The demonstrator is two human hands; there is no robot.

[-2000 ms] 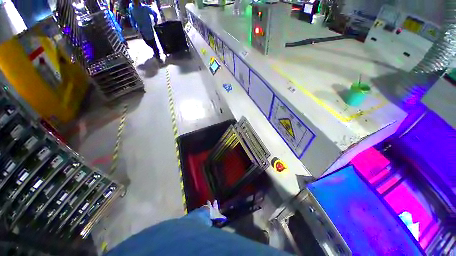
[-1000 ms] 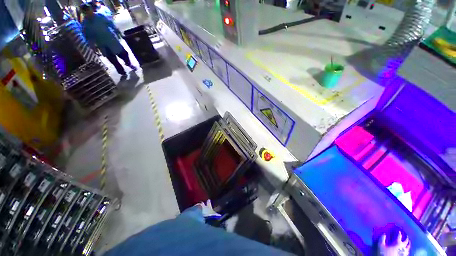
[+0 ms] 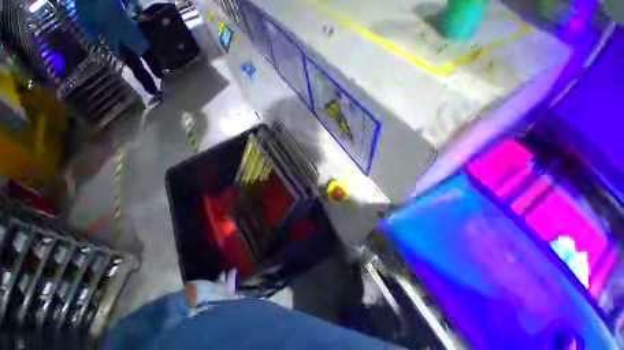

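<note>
The black tote bin (image 3: 179, 219) with a red inside stands on the floor at centre-left. Several thin metal frames (image 3: 263, 195) stand tilted in it. My left hand (image 3: 224, 281), in a white glove, is small and blurred at the bin's near edge, by my blue sleeve; its grip is unclear. My right hand (image 3: 566, 339) is a dark, blurred shape low on the blue-lit mat (image 3: 455, 239), partly cut off by the bottom edge; its fingers cannot be made out. A small bright white-blue thing (image 3: 571, 256) lies on the pink-lit conveyor surface (image 3: 540, 212).
Slatted racks (image 3: 51, 273) with boards stand at left. An emergency stop (image 3: 337, 192) is on the machine side (image 3: 410, 160). A green pot (image 3: 464, 17) stands on the machine top. A person (image 3: 113, 27) stands by a black bin (image 3: 166, 37) at the upper left.
The view has shifted closer and tilted; the bin appears larger and farther left. My right hand came into view on the mat and is now lower and less visible. My left hand stays by the bin.
</note>
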